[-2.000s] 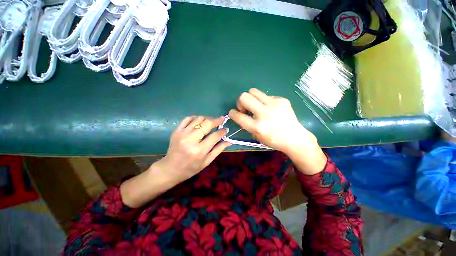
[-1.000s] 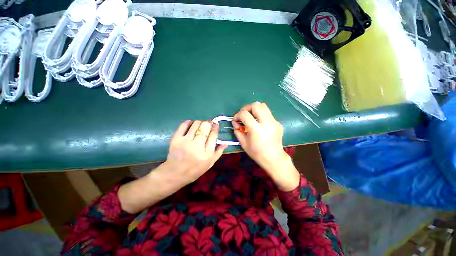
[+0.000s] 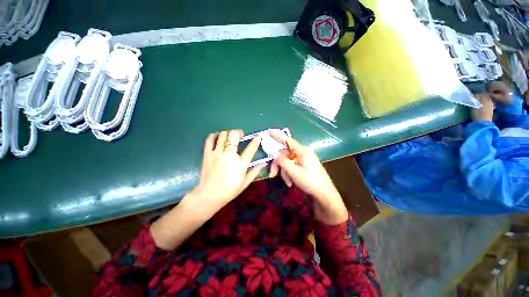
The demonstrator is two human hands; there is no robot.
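A white plastic frame (image 3: 272, 144) lies near the bench's front edge, its round disc end at the right, partly covered by fingers. My left hand (image 3: 225, 165) holds the frame's left part, thumb and fingers spread along the loop. My right hand (image 3: 304, 169) is at the disc end, with the orange handle of a small tool (image 3: 292, 155) showing between its fingers; its tip is hidden. A pile of thin white strips (image 3: 321, 90) lies on the green bench, beyond and right of my hands.
Overlapping white frames (image 3: 119, 93) lie at left. A black fan (image 3: 330, 29) and a yellow block (image 3: 400, 69) under clear film are at right. More white parts (image 3: 473, 55) lie far right, beside a person in blue sleeves (image 3: 493, 156). The green bench's front edge curves below.
The view has turned right, showing more of the person in blue. The frame's disc end now shows under my right hand; a second ago only its open loop showed between my hands.
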